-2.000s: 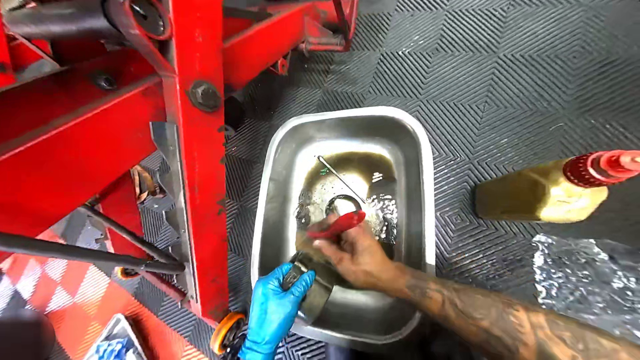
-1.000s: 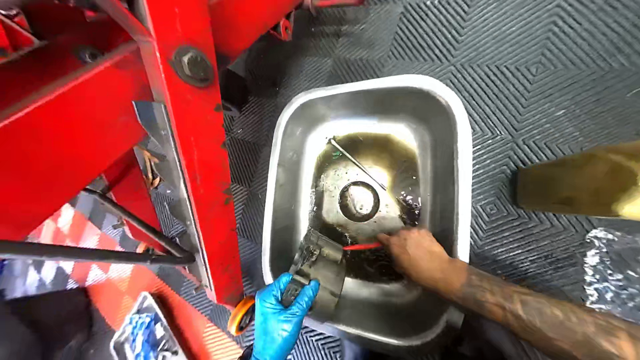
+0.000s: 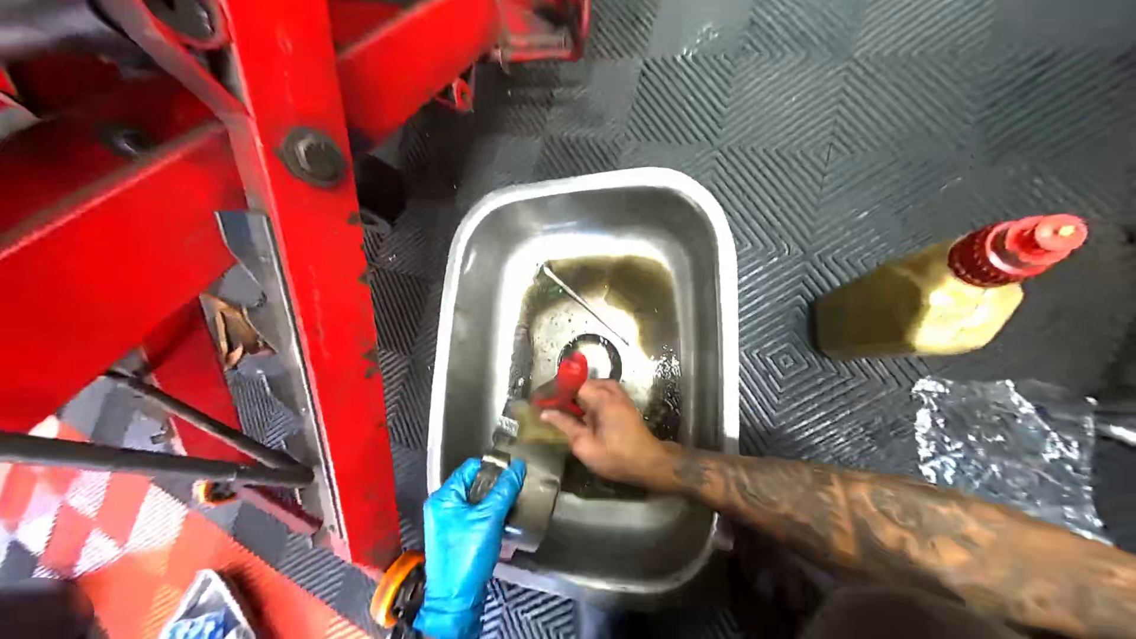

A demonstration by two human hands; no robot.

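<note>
My left hand (image 3: 470,532), in a blue glove, grips a grey metal part (image 3: 537,501) over the lower left of a stainless steel sink basin (image 3: 723,355). Bare and tattooed at the forearm, my right hand (image 3: 612,430) holds a red-handled brush (image 3: 568,386), its pale bristles blurred against the metal part. Dark, oily liquid (image 3: 652,284) lies in the basin around the drain. A thin metal rod (image 3: 581,302) rests in it, above the drain.
A red steel frame (image 3: 311,311) rises along the left. Right of the basin stands a bottle of yellowish liquid (image 3: 914,311) with a red cap, near crumpled clear plastic (image 3: 1003,444). An orange-rimmed wheel (image 3: 395,586) is beside my left hand. Ridged tiles cover the floor.
The brush's handle was low and nearly level at the metal part one second ago; now it is raised, with my right hand closer to the part. The view has shifted.
</note>
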